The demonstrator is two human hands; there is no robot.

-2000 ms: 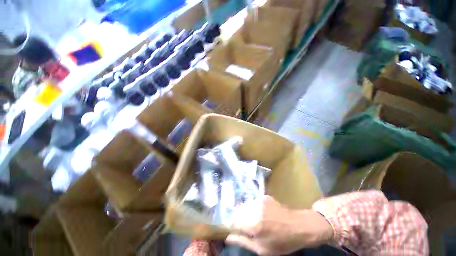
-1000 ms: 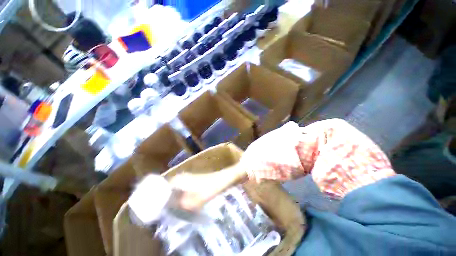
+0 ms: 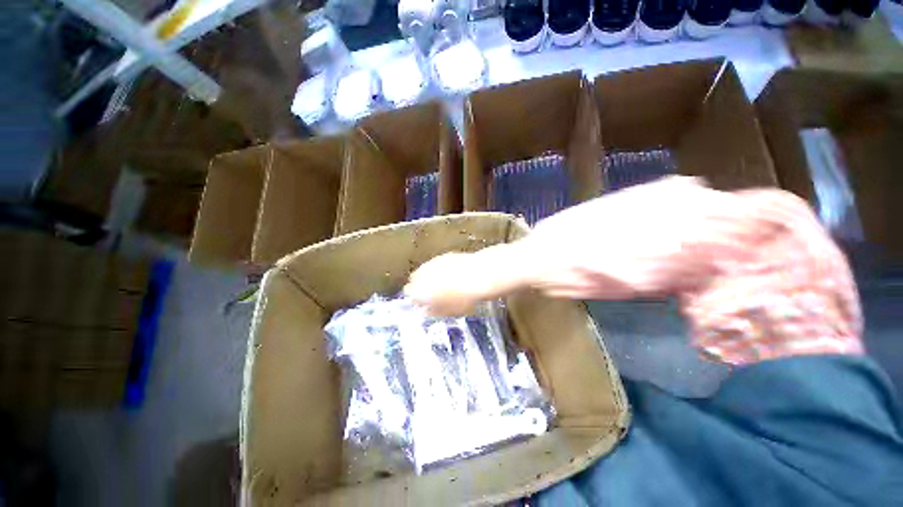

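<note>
A brown supply box [image 3: 272, 396] is held in front of my body, tilted open toward me. Clear sachets with whitish long pieces [image 3: 436, 381] lie loose in it. My right hand [image 3: 460, 284] reaches in from the right over the box's far rim, at the upper edge of the sachets. It is blurred, and whether its fingers grip a sachet cannot be told. My left hand is not in view. Behind the box stand open shipping cartons [image 3: 527, 119], several with ribbed cushion bags [image 3: 530, 188] inside.
Black-topped units [image 3: 614, 18] and white containers [image 3: 401, 77] line the shelf behind the cartons. A carton at the right holds a pale sachet [image 3: 827, 173]. A blue strip [image 3: 149, 332] lies at the left beside grey floor [image 3: 203, 347].
The view has swung to the left end of the carton row. My right hand held a whitish item above the box's left side; it is now at the sachets' upper edge.
</note>
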